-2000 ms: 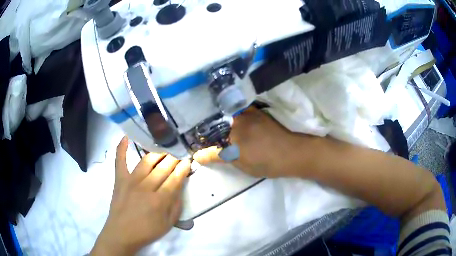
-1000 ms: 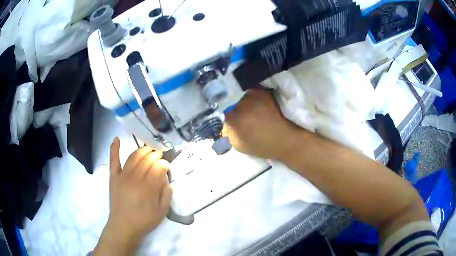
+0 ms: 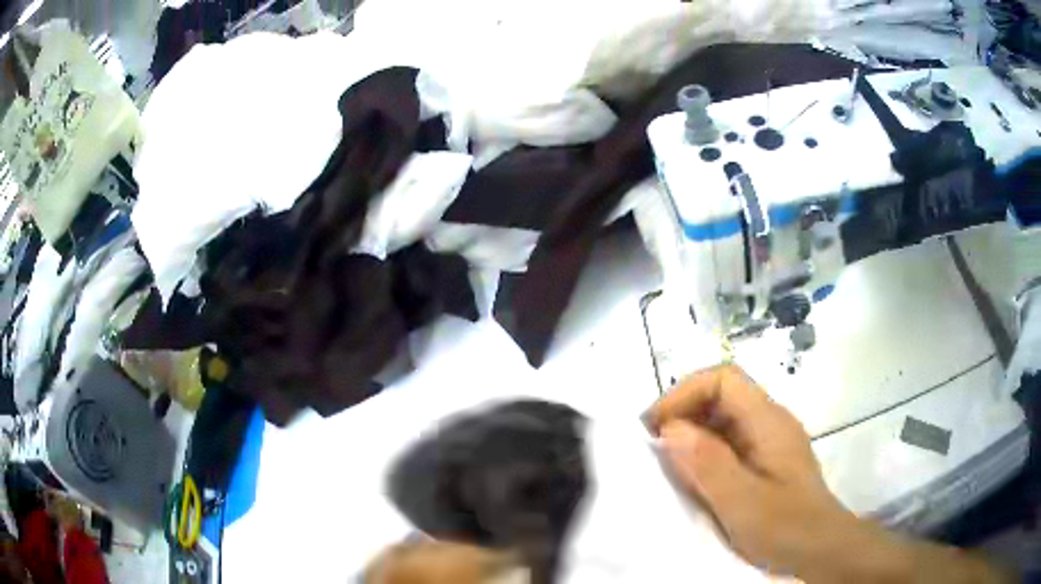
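A bunched dark cloth panel (image 3: 491,468), blurred, is at my left hand (image 3: 445,564), which is blurred and cut off by the bottom edge. The cloth appears gripped in its fingers. White fabric (image 3: 639,519) lies between the dark cloth and my right hand (image 3: 736,456). My right thumb and fingertips are pinched together at its upper edge, in front of the sewing machine (image 3: 742,217). The needle area (image 3: 731,331) is just above my right fingers; no dark cloth shows under it.
A large heap of white and dark brown cloth (image 3: 343,285) covers the left and back. A grey machine housing (image 3: 103,428) and yellow-handled scissors (image 3: 185,513) are at the lower left. A small grey-brown patch (image 3: 926,435) and a dark strip (image 3: 979,297) lie on the right.
The view has swung left, so the machine appears farther right. Both hands have come away from the needle area. The dark cloth now shows at my left hand, white fabric at my right fingertips.
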